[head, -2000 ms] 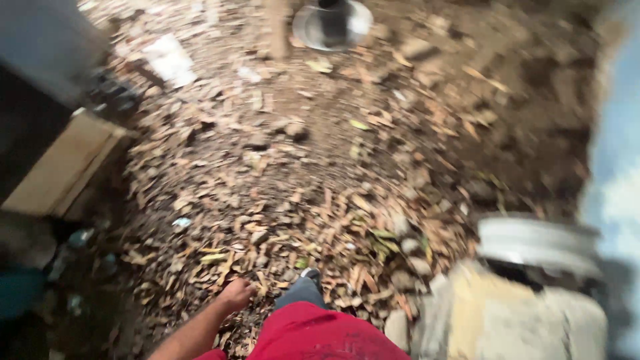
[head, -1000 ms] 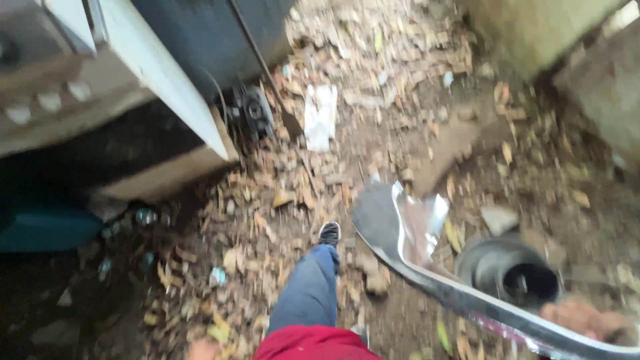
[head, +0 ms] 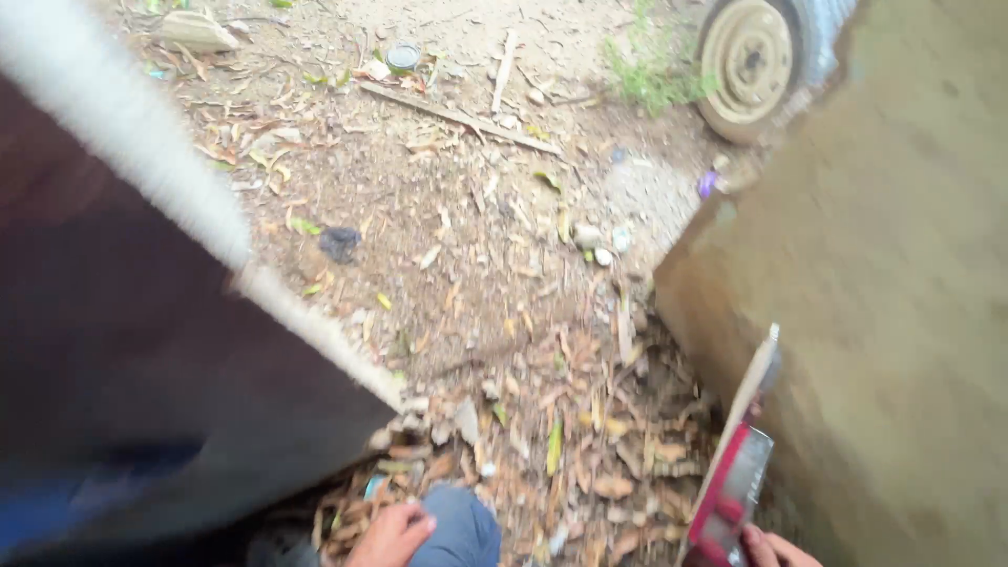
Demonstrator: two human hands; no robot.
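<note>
At the bottom right, my right hand (head: 776, 547) grips a long, narrow panel (head: 728, 480) with a red and silvery face and a pale edge. The panel stands tilted upward beside the greenish-brown wall, and its lower end is cut off by the frame. Close to my blue-trousered knee (head: 461, 528), my left hand (head: 394, 535) hangs with its fingers loosely curled and nothing visible in it.
A dark surface with a white edge (head: 315, 315) fills the left side. A rough wall (head: 882, 276) rises at right. A wheel with a cream rim (head: 748, 63) stands beyond it. A wooden strip (head: 465, 118), stones and dry leaves lie on the ground.
The view has moved on from the stove-like unit to a gap beside the wall. The panel, slanting low across the right side a second ago, now points upward in my right hand.
</note>
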